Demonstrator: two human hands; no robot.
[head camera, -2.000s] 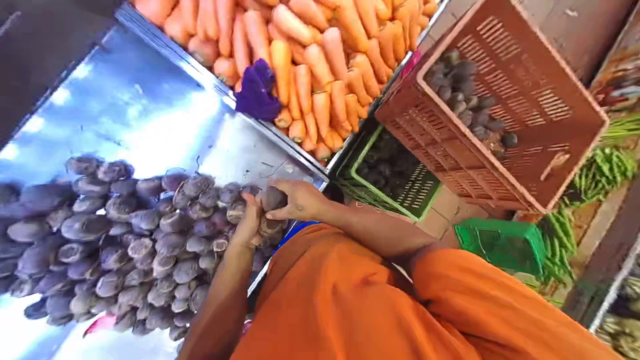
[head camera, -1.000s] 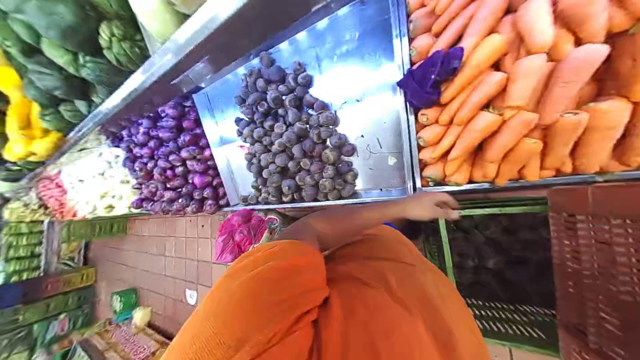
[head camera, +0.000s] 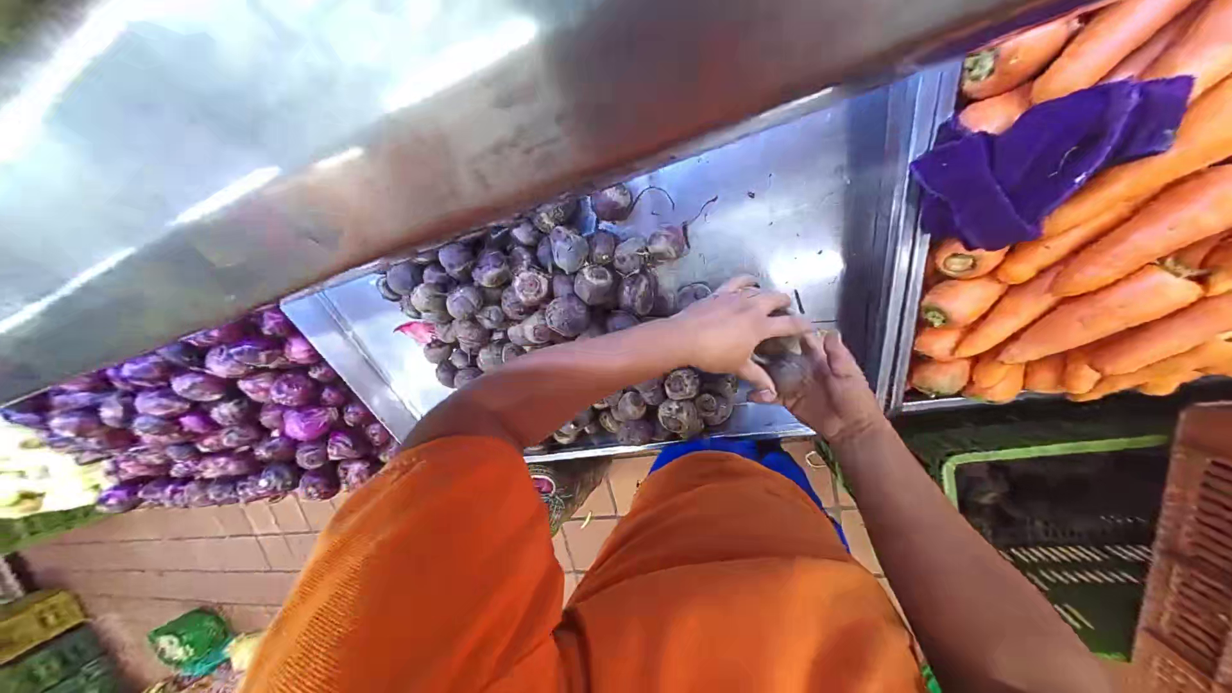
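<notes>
My left hand (head camera: 736, 332) reaches over the right part of a pile of beetroots (head camera: 568, 313) in a shiny metal tray (head camera: 799, 221). Its fingers and thumb close on a beetroot (head camera: 787, 373) at the pile's right edge. The same beetroot rests against the palm and fingers of my right hand (head camera: 842, 390), which comes in from the lower right. The two hands nearly touch, and the fingers hide part of what lies between them. Thin roots stick up from the back of the pile.
Carrots (head camera: 1107, 289) with a purple cloth (head camera: 1049, 164) on them lie right of the tray, purple onions (head camera: 241, 404) left. A metal ledge (head camera: 433, 144) runs above. At lower right stand a green-rimmed crate (head camera: 1059, 448) and a brown crate (head camera: 1189, 549); tiled floor (head camera: 183, 568) shows below.
One second ago a single hand was stretched out by the green-rimmed crate; now both hands are together over the beetroot tray, on a beetroot. The view has swung widely.
</notes>
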